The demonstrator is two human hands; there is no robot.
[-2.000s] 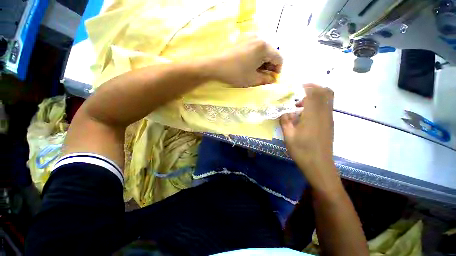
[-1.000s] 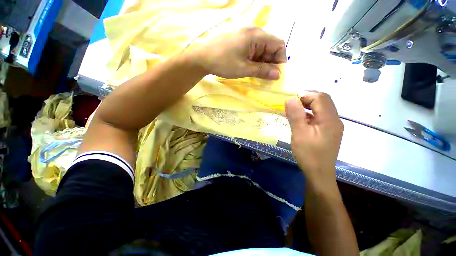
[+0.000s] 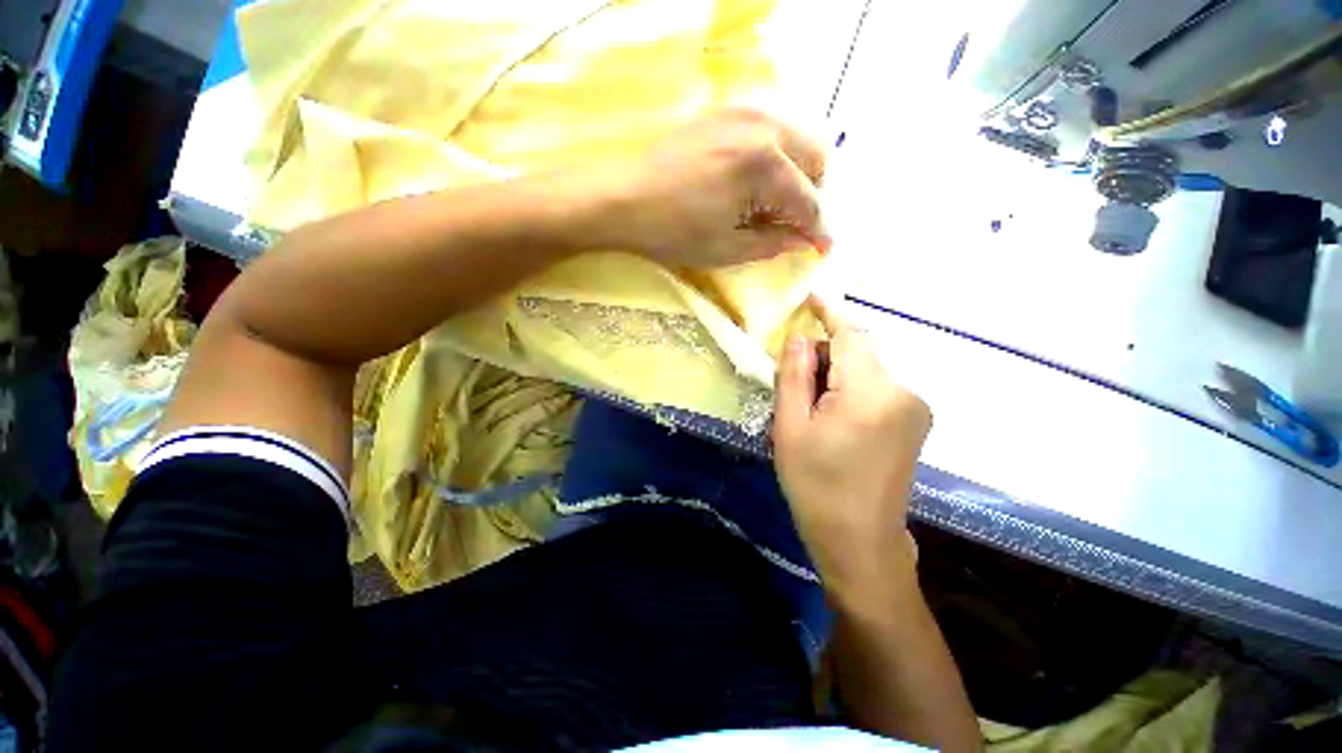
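A pale yellow garment piece (image 3: 589, 287) lies at the table's front edge under my hands. A strip of lace trim (image 3: 618, 324) runs along its lower part. My left hand (image 3: 736, 191) is closed on the cloth at its upper right, fingertips pinching it. My right hand (image 3: 846, 427) pinches the right end of the same cloth just below and right of the left hand. The fingertips of both hands are close together, with folded cloth between them. More yellow cloth (image 3: 442, 74) is spread on the table behind the left forearm.
The sewing machine head (image 3: 1236, 111) is at upper right. A black flat rectangle (image 3: 1263, 258) and blue-handled snips (image 3: 1277, 416) lie on the white table (image 3: 1060, 397). Yellow bundles (image 3: 456, 456) with blue ties hang below the table's left part, beside dark blue cloth (image 3: 633, 456).
My right hand has moved left and slightly down with the cloth end. My left hand's fingers have closed on the cloth, where a second ago they were more spread. The lace end is now bunched.
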